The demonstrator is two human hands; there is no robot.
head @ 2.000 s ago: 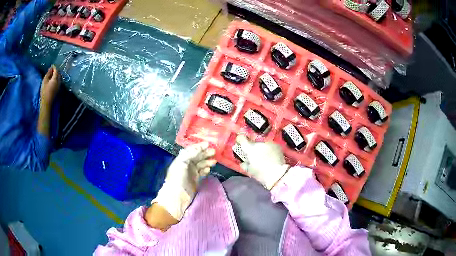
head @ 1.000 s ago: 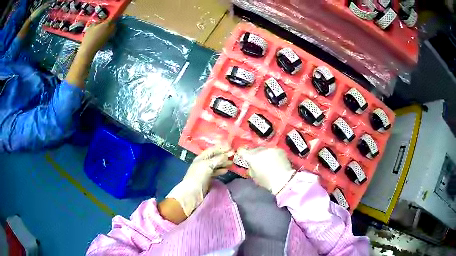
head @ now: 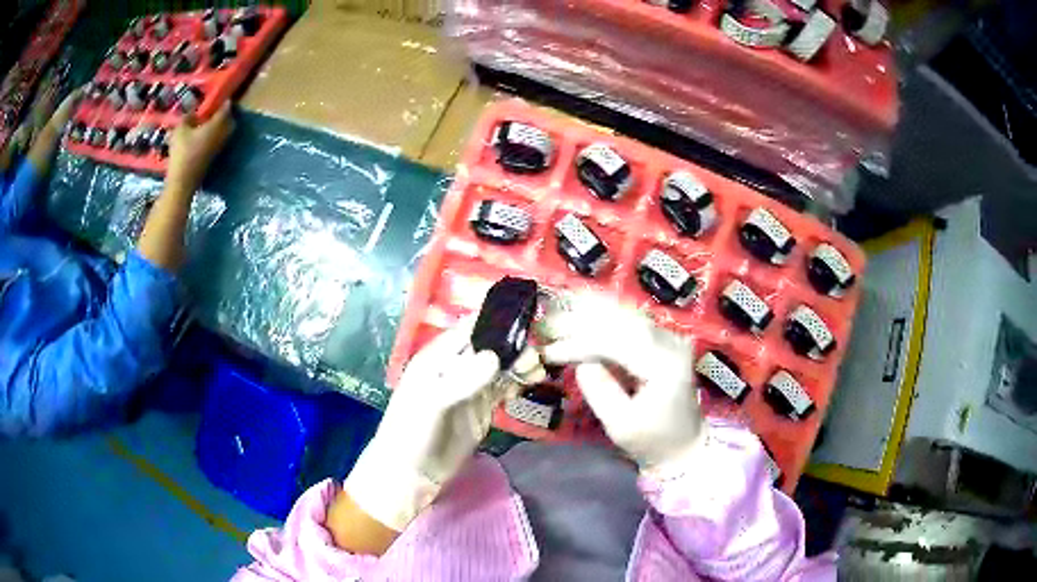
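My left hand [head: 426, 415], in a white glove, grips a black smartwatch [head: 506, 316] above the red compartment tray, its glossy screen facing up. My right hand [head: 637, 381], also gloved, is just right of the watch with its fingers bent toward it; whether they touch it is hidden. The compartment tray [head: 437, 259] holds watches with white perforated straps, one per filled pocket. One watch [head: 532, 412] lies in a near pocket below my hands. My hands cover the middle pockets.
Stacked red trays in clear film [head: 637, 85] stand behind. Brown cardboard [head: 341, 80] and a film-covered green bench [head: 307, 244] lie left. A person in blue sleeves [head: 85, 341] holds another red tray [head: 210, 97]. A blue stool [head: 256, 432] is below; a yellow-edged cabinet [head: 876, 352] stands right.
My hands have come up from the tray's near edge, and the left now holds a watch with its screen showing. The left third-row pocket looks empty. The other person's hand has moved onto their tray.
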